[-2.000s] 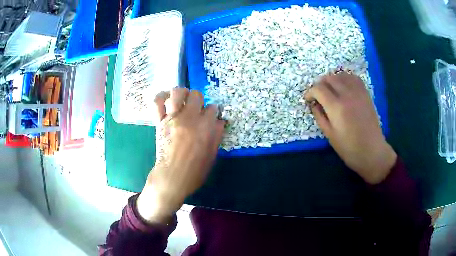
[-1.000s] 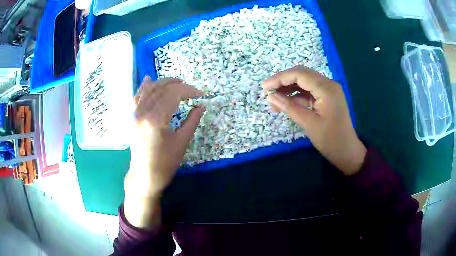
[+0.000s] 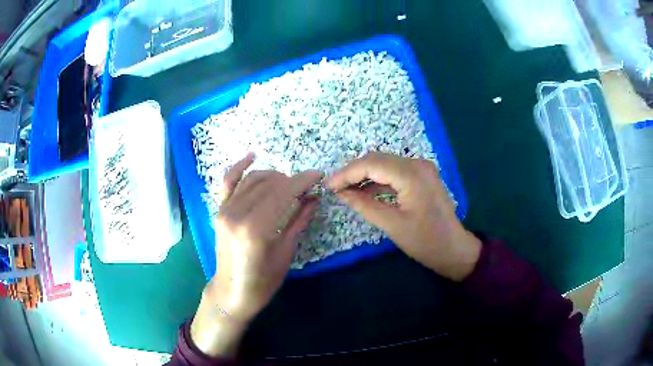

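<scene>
A blue tray (image 3: 445, 161) full of small white plastic pieces (image 3: 322, 107) lies in front of me. My left hand (image 3: 261, 214) and my right hand (image 3: 408, 207) are bare and meet above the tray's near part, fingertips almost touching. Thumb and index finger of each hand are pinched together. Something very small seems to be between the fingertips, but it is too small to name. Left of the tray, a white plastic box (image 3: 147, 214) holds many thin metal pins (image 3: 118, 189).
Clear box lids (image 3: 583, 150) lie at the right table edge. A clear tub (image 3: 172, 36) stands at the back left, beside a second blue tray (image 3: 43, 129) with a dark phone (image 3: 71, 107). Milky containers (image 3: 533, 21) stand at the far right. One loose white piece (image 3: 497, 100) lies on the green table.
The view has shifted, showing more of the table's far side. My hands were apart, the left by the pin box and the right over the white pieces; now their fingertips have come together above the tray.
</scene>
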